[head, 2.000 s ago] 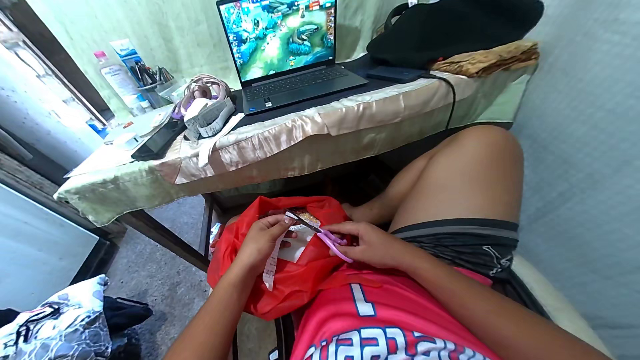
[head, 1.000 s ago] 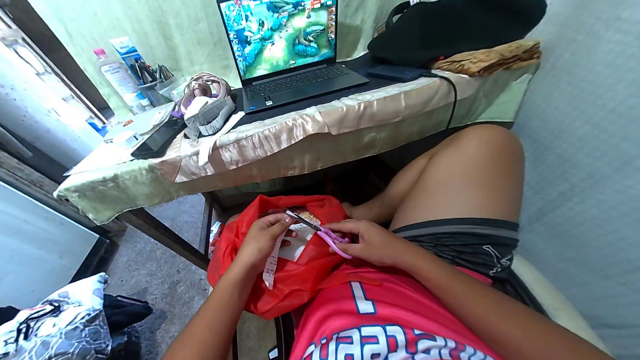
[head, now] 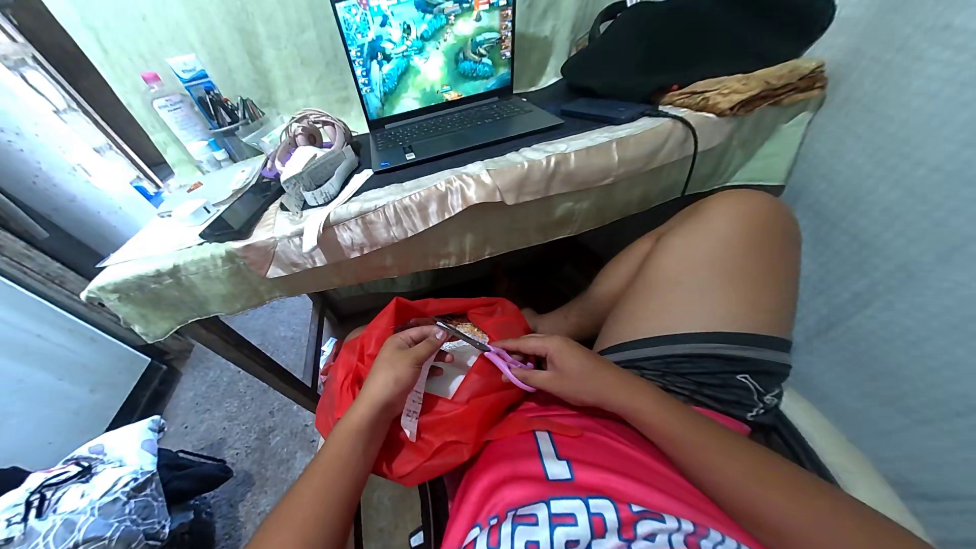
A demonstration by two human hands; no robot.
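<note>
A red plastic bag (head: pixel 412 450) lies in front of my lap, its mouth spread around some pale paper or packaging. Over it my left hand (head: pixel 404 358) pinches a narrow white strip with writing (head: pixel 412 404), which hangs down from the fingers. My right hand (head: pixel 560 366) holds scissors with pink-purple handles (head: pixel 509 366), fingers at the loops. The metal blades point to the left, and their tips are at the fingertips of my left hand. Whether the blades touch the strip, I cannot tell.
Beyond the bag stands a cloth-covered table (head: pixel 457 187) with a laptop (head: pixel 465 130), a black bag (head: pixel 701 46), a roll of tape-like strip (head: pixel 320 171), a phone (head: pixel 242 213) and a pen holder (head: pixel 232 137). Patterned fabric (head: pixel 91 488) lies at the lower left.
</note>
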